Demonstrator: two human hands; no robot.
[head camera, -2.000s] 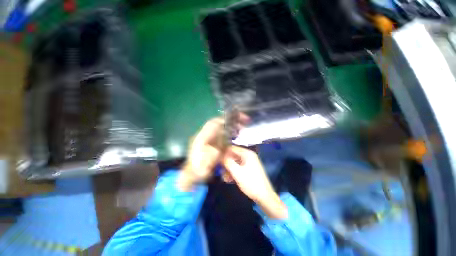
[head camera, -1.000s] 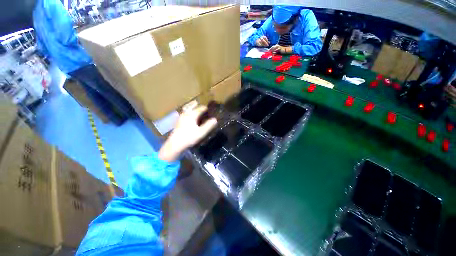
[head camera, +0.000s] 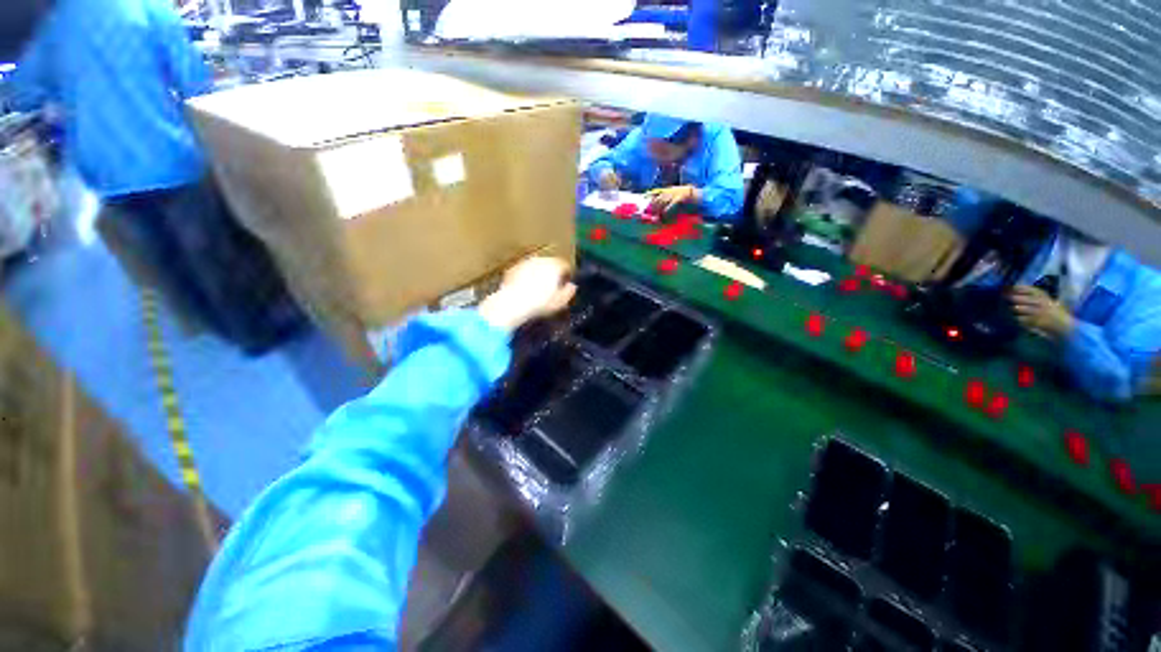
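My left hand (head camera: 532, 293) reaches out in a blue sleeve over the back left corner of the left tray stack (head camera: 560, 492), close beside the cardboard carton. Its fingers are curled down. What lies under or between them is hidden and blurred. The clear tray holds glossy black display modules (head camera: 579, 427) in its pockets. A second clear tray with black modules (head camera: 917, 532) lies at the lower right, cut off by the picture's edge. My right hand is not in view.
The brown carton (head camera: 446, 236) stands left of the tray stack. The green bench (head camera: 713, 478) runs between the trays. Red parts (head camera: 856, 340) dot the far strip, where two people in blue sit. Another person stands at upper left. A shelf edge (head camera: 764, 108) crosses above.
The camera view has turned from the central tray towards the left stack and carton. My left hand reaches farther out and has moved to the carton-side corner. My right hand has left the view.
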